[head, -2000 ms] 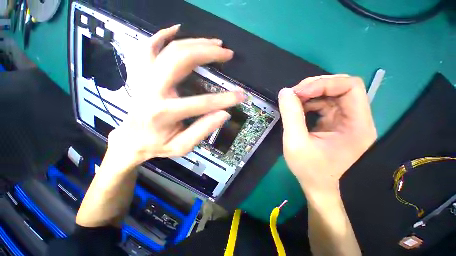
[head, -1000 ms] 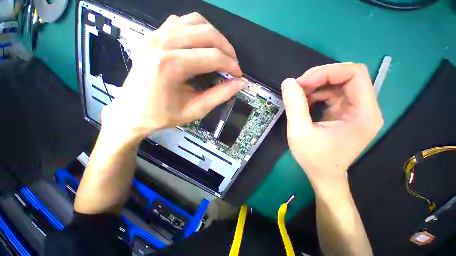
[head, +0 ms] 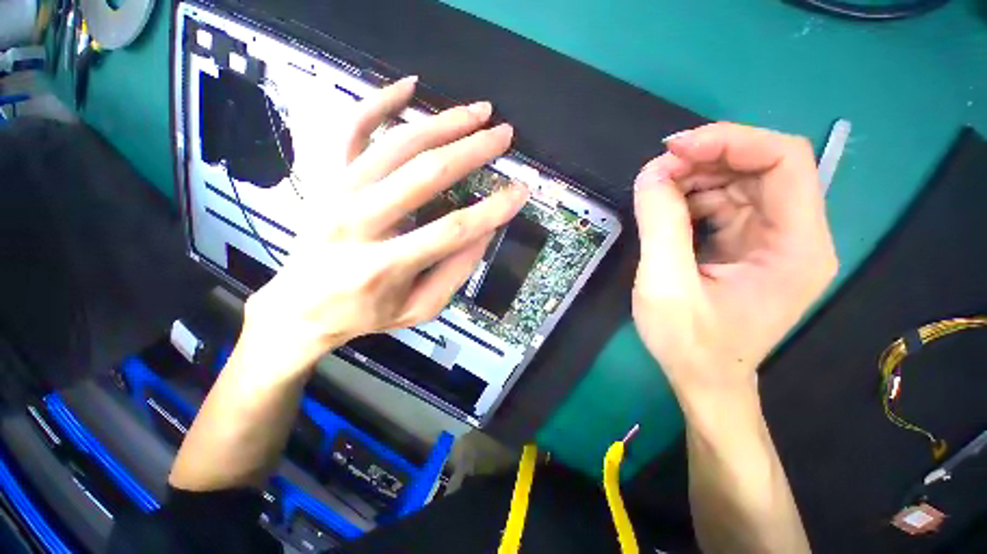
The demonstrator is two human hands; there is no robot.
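Observation:
The silver-white laptop chassis lies open and tilted across the black mat, with a green motherboard at its right end. My left hand is over the chassis, fingers spread, with the index fingertip on or just above the board's upper edge. The hand hides the middle of the chassis and part of the board. My right hand is just right of the chassis corner, thumb and index fingertips together or nearly so. Whether it pinches a tiny part cannot be told. A thin black cable runs across the chassis's left part.
A black foam mat lies under the chassis on the green bench. A slim silver tool lies behind my right hand. Yellow wires and a copper-ended heatsink lie at right. Blue shelving and two yellow strips are at the bottom.
My left fingers, bunched at the board's upper edge one second ago, are now spread as they were two seconds ago. My right hand has moved slightly right, away from the chassis corner.

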